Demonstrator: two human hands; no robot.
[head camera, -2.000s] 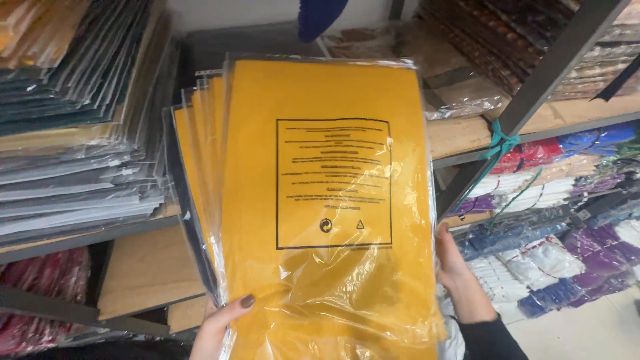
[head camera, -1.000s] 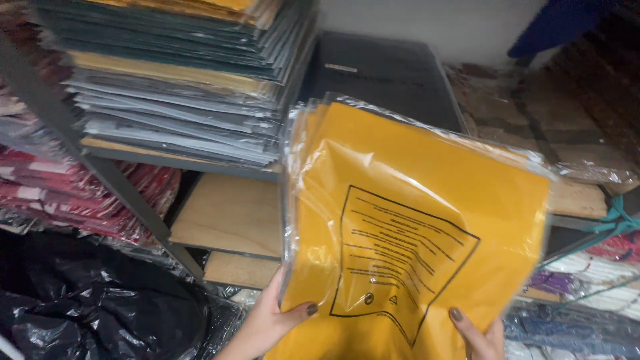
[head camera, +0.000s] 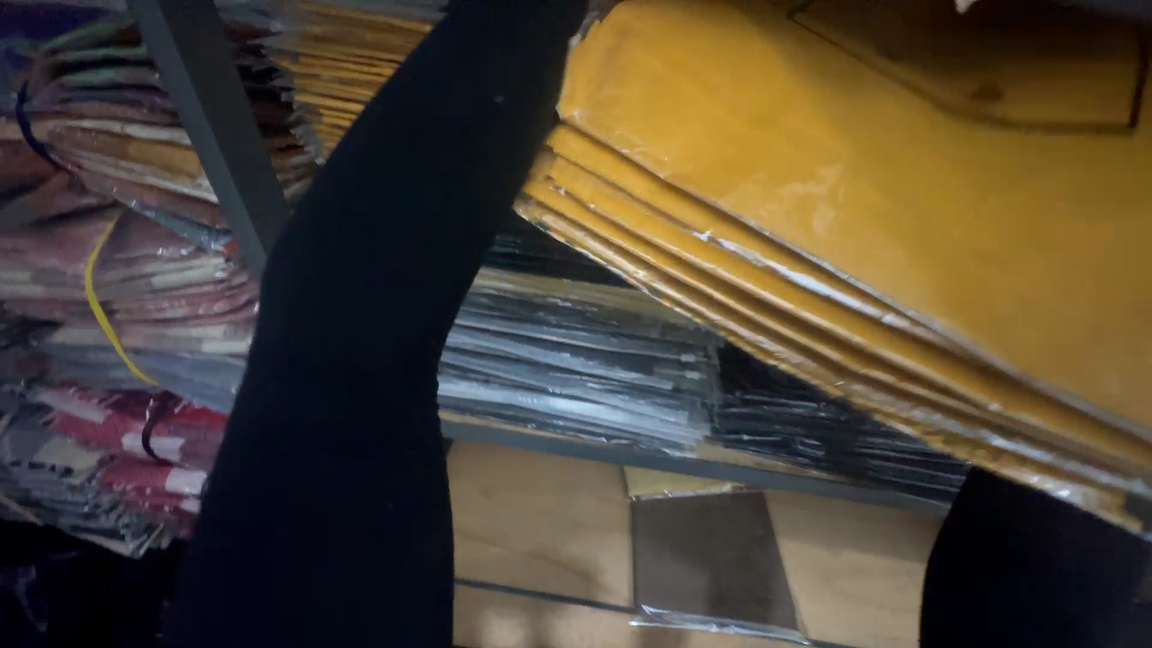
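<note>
A stack of yellow fabric packs in clear plastic bags (head camera: 837, 198) fills the upper right, close to the camera and tilted down to the right. The top pack bears a printed dark frame. My left arm, in a black sleeve (head camera: 360, 297), rises along the left side of the stack, and its hand is beyond the top edge or hidden. Part of my other black sleeve (head camera: 1026, 567) shows under the stack at lower right, with that hand out of sight.
Behind the stack, bagged grey fabric packs (head camera: 576, 369) lie on a shelf with a metal edge (head camera: 684, 463). Below is a wooden shelf board (head camera: 540, 522). A grey metal upright (head camera: 211, 126) stands at left, beside bundled pink and red textiles (head camera: 162, 306). Yellow packs (head camera: 351, 81) lie higher up.
The yellow packs and my arms have risen high in the view, close to the camera. Both hands, seen on the packs a second ago, are out of sight. The view has shifted and darkened.
</note>
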